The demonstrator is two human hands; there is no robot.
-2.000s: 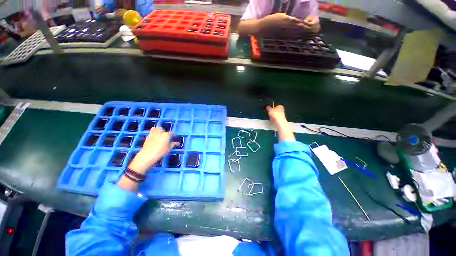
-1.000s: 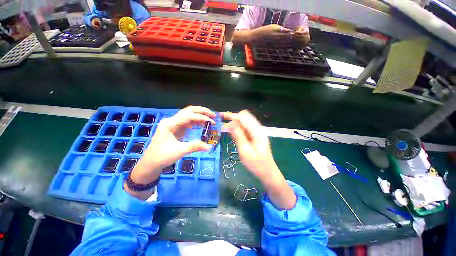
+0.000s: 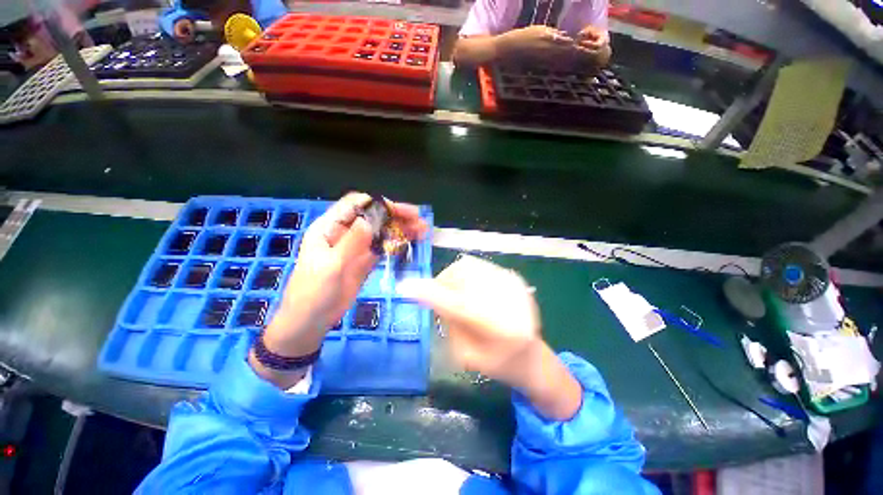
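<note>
My left hand (image 3: 324, 276) holds an opened dark device unit (image 3: 376, 222) above the upper right part of the blue tray (image 3: 387, 375). Orange-gold parts show on the unit's right side, with a thin whitish piece just below them. My right hand (image 3: 489, 314) is blurred, to the right of and lower than the unit, its fingers curled and one digit pointing left toward it. I cannot tell whether it holds anything. Dark units (image 3: 366, 314) sit in many tray pockets. My left hand and forearm hide some pockets.
A white card (image 3: 629, 309), a blue tool (image 3: 689, 327) and a thin rod (image 3: 680, 387) lie to the right. A small fan (image 3: 794, 273) and black cable (image 3: 639, 261) are farther right. Across the dark green strip are red trays (image 3: 344, 87), a black tray (image 3: 571, 92) and a person's hands (image 3: 557, 41).
My left hand first reached into the tray, then raised a unit, now held slightly higher and farther left. My right hand came back from the strip, then moved slightly lower.
</note>
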